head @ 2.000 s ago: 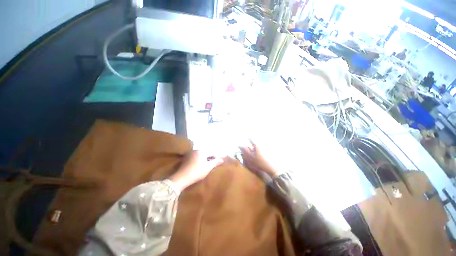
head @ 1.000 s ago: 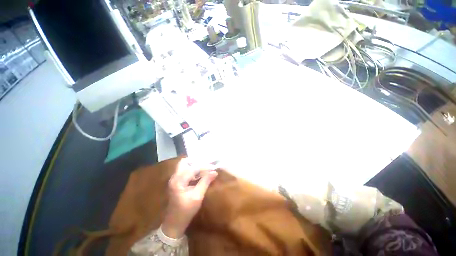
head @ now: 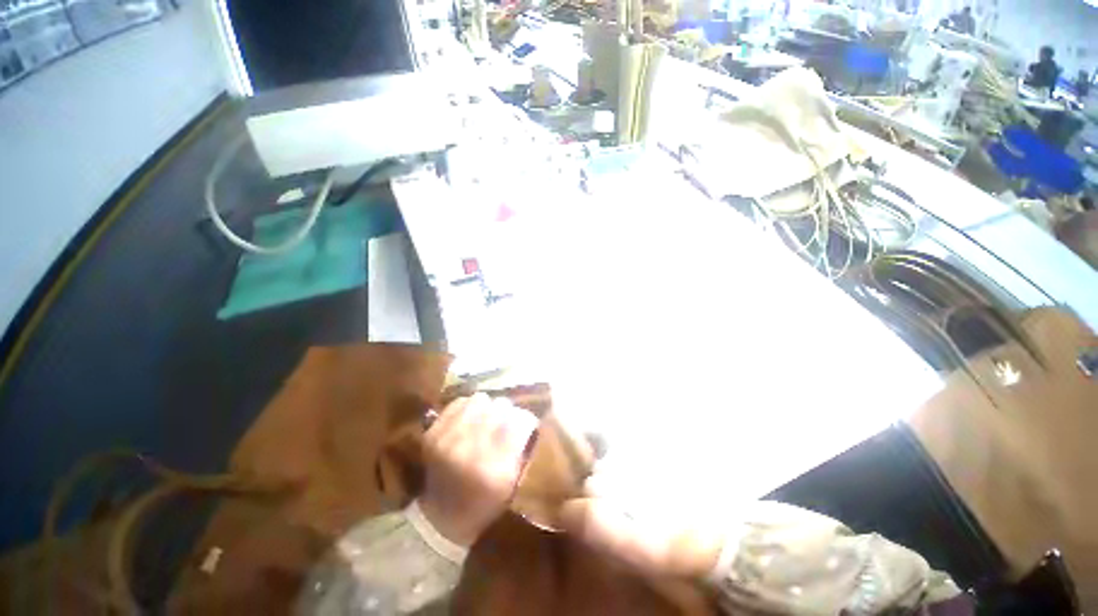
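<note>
A brown bag body [head: 343, 409] lies in front of me and hangs over the front edge of the white machine table. My left hand [head: 476, 457] is closed on its gathered edge just below the sewing machine head [head: 488, 241]. My right hand [head: 626, 523] is beside it, overexposed and blurred, with fingertips at a folded part of the same bag. A looped brown handle [head: 127, 505] stands off the bag at the lower left. The needle area is too bright to make out.
A white-based control screen [head: 349, 120] stands upper left, above a teal cloth [head: 313, 259]. A beige cloth bundle with cords [head: 783, 132] lies upper right. A brown bag [head: 1023, 445] with dark handles is at the right. The white tabletop [head: 722, 325] glares.
My left hand has closed over the bag edge. My right hand has come back into sight beside it. The bag edge is now lifted and folded between them. The camera view has turned.
</note>
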